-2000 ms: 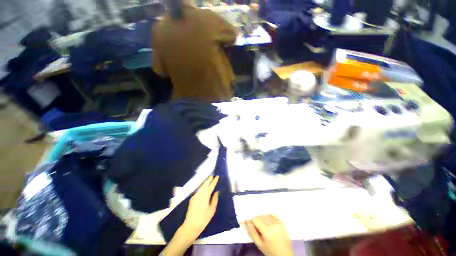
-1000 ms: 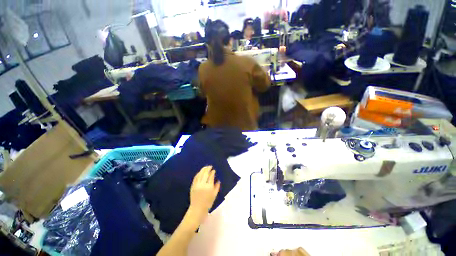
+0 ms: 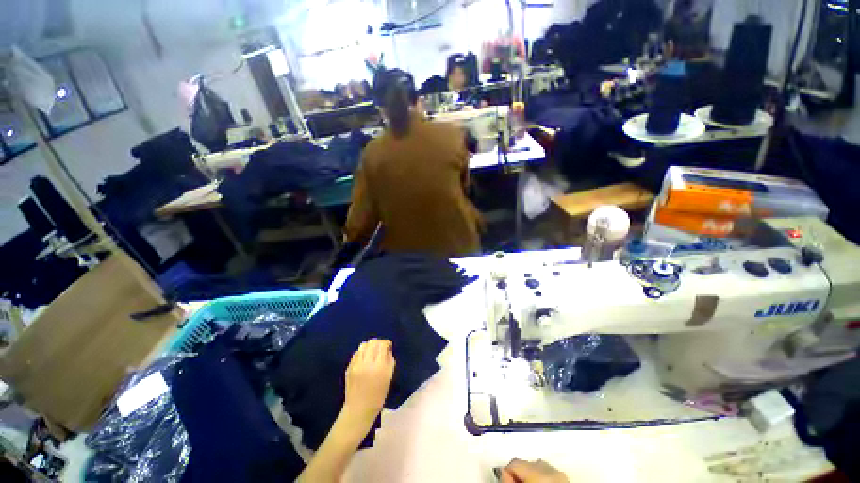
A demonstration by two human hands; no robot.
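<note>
A stack of dark navy cut pieces (image 3: 330, 349) lies fanned on the table left of the sewing machine, with stepped edges. My left hand (image 3: 370, 377) rests on top of the stack with its fingers bent and close together; whether it pinches a piece is hidden. My right hand (image 3: 533, 471) is at the bottom edge, mostly cut off, low in front of the machine. A tiny dark spot shows at its fingertips, too small to name. The white JUKI sewing machine (image 3: 603, 297) stands to the right, its needle area (image 3: 514, 354) lit.
A teal basket (image 3: 255, 304) with plastic bags and dark cloth is at left, beside a cardboard sheet (image 3: 90, 340). A plastic-wrapped dark item (image 3: 594, 362) lies under the machine arm. Orange-and-white boxes (image 3: 707, 203) are behind it. A person in brown (image 3: 415, 184) is beyond the table.
My left hand has moved from a dark piece at the table's front onto the stack, and its fingers are now more bent. That separate piece no longer shows there. My right hand is lower in view.
</note>
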